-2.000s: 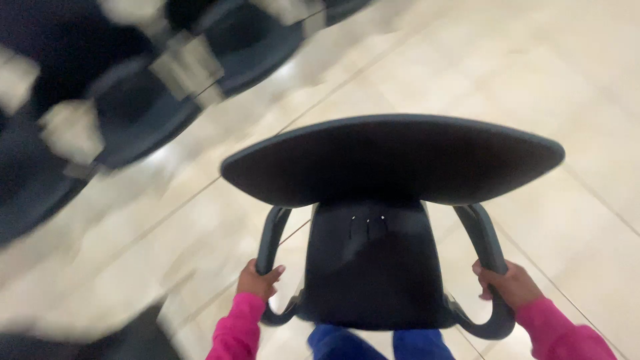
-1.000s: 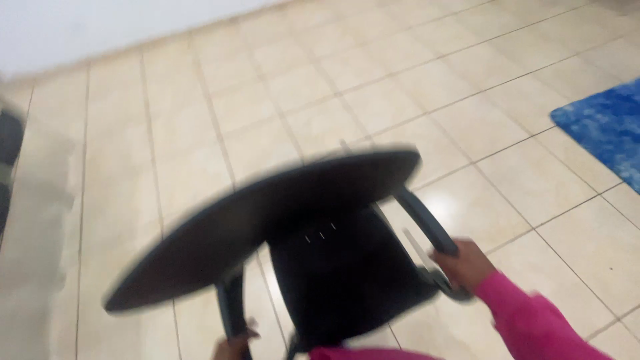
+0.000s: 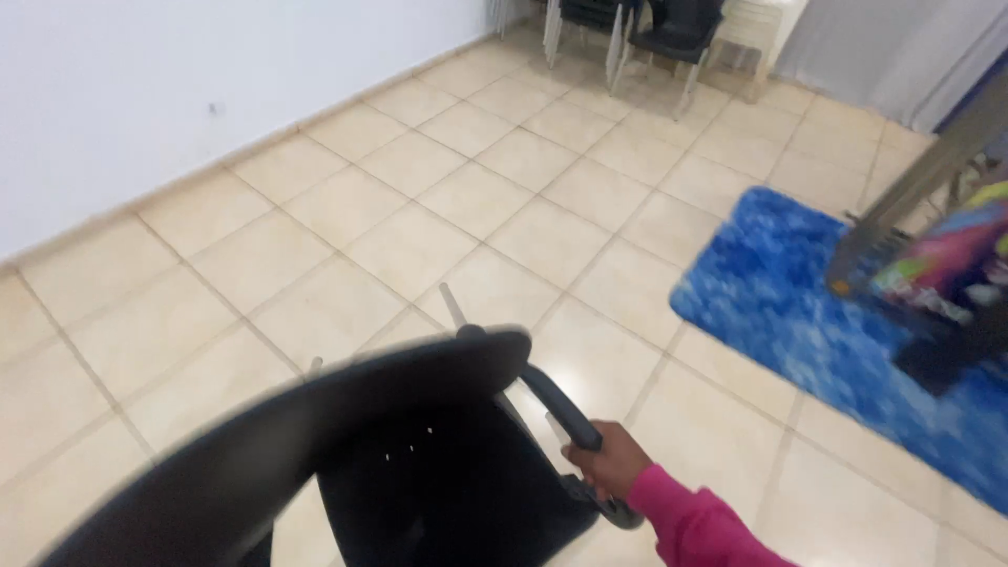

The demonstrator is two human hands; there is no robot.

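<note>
A black armchair with pale legs fills the lower left and middle of the head view, its backrest turned away from me and slanting down to the left. My right hand, below a pink sleeve, is closed around the chair's right armrest. My left hand is out of view, and the left armrest is hidden or out of frame.
A white wall runs along the left. Black chairs with pale legs stand at the far end, beside a grey curtain. A blue rug lies on the tiled floor at right, with a blurred frame and multicoloured fabric over it.
The view has swung, bringing in the wall, far chairs and more of the blue rug. My left hand, on the chair's left armrest earlier, has gone out of view. My right hand stays on its armrest.
</note>
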